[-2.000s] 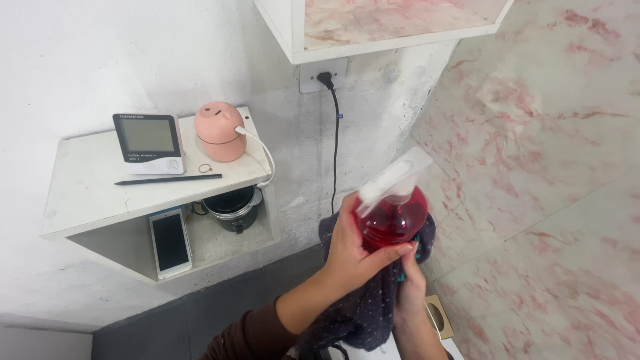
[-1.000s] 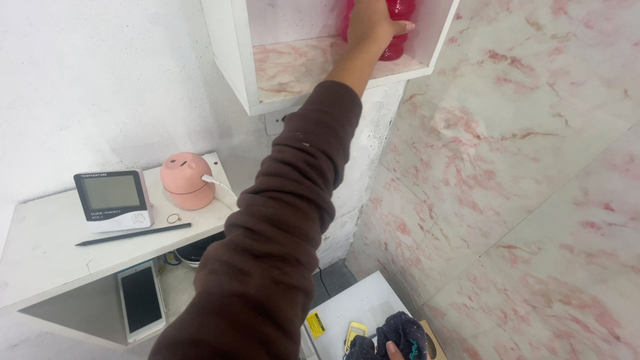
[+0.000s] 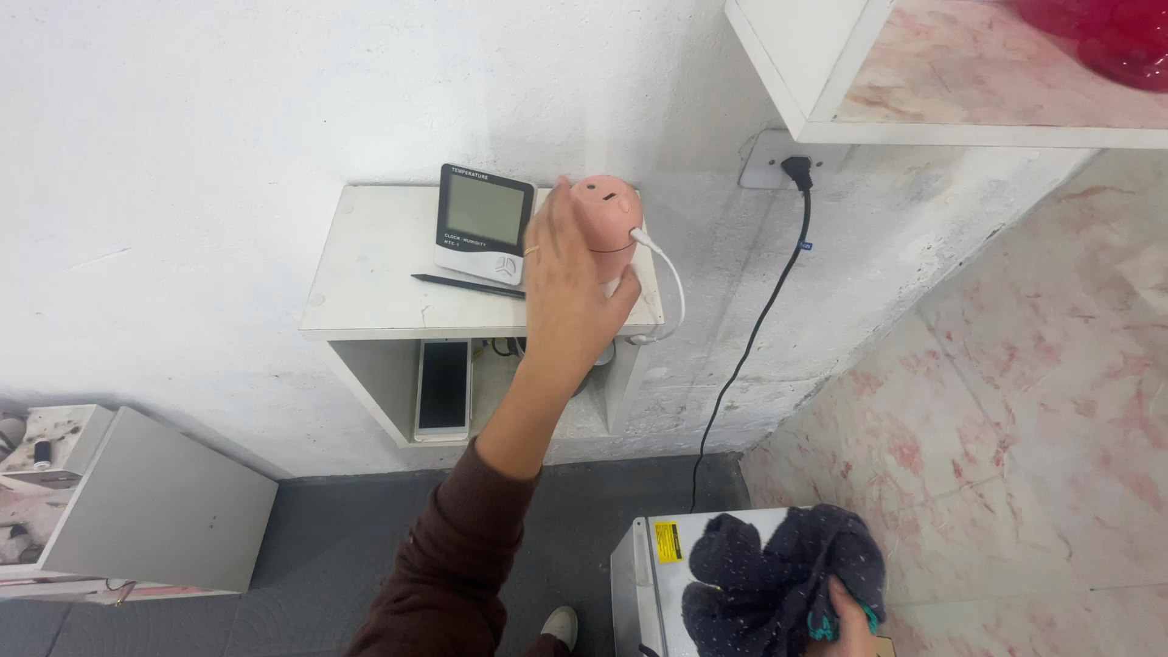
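My left hand (image 3: 575, 274) reaches up to the wall shelf (image 3: 374, 265), its fingers and thumb around the left and lower sides of a pink rounded device (image 3: 610, 219). A white cable (image 3: 678, 283) is plugged into the device's right side. Just left of my fingers a digital temperature and humidity clock (image 3: 484, 214) leans back, with a black stylus-like pen (image 3: 465, 285) lying below it. At the lower right my right hand (image 3: 849, 620) grips a dark speckled cloth (image 3: 785, 575) over a white appliance (image 3: 675, 584). Part of that hand is out of view.
A white phone (image 3: 444, 388) stands in the shelf's lower compartment. Above right, a wall box (image 3: 958, 135) holds a red container (image 3: 1122, 41). A black power cord (image 3: 748, 342) runs down from the wall socket (image 3: 771, 164). A white cabinet (image 3: 173, 502) stands at the lower left.
My left hand has left the red container in the upper box and moved down to the pink device. Two seconds ago both hands held that container with the cloth. The view has shifted.
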